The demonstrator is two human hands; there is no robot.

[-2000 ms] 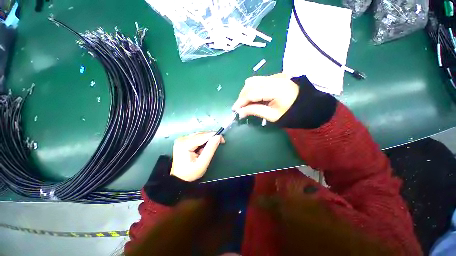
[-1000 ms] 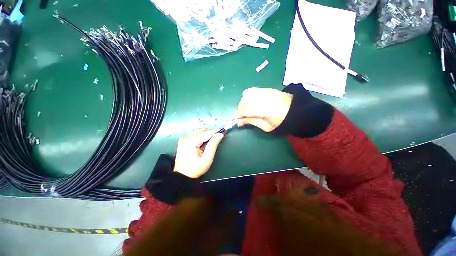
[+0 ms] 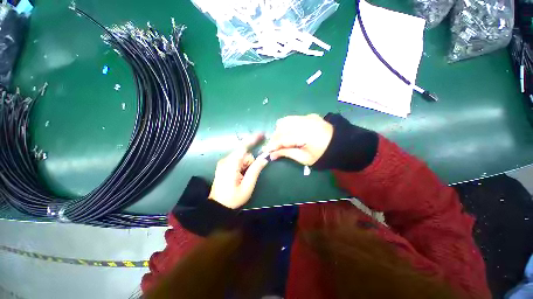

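My left hand [image 3: 232, 180] and my right hand [image 3: 301, 140] meet over the green table near its front edge. Both pinch the end of a black cable [image 3: 267, 157], of which only a short dark bit shows between the fingertips. My left index finger is raised and blurred. The cable's wires are hidden by the fingers. A small white piece [image 3: 307, 170] shows just below my right hand; I cannot tell whether the hand holds it.
A large coil of black cables [image 3: 186, 117] lies left, tied with a pale band. A bag of white sleeves [image 3: 257, 35], a loose sleeve [image 3: 314, 77] and white paper [image 3: 383, 64] with a sample cable [image 3: 380, 55] lie beyond my hands. Bags of metal parts [image 3: 482, 29] lie top right.
My right hand has moved down and left, closing the gap to my left hand. My left index finger has lifted. The pale tip seen between the hands is now mostly covered.
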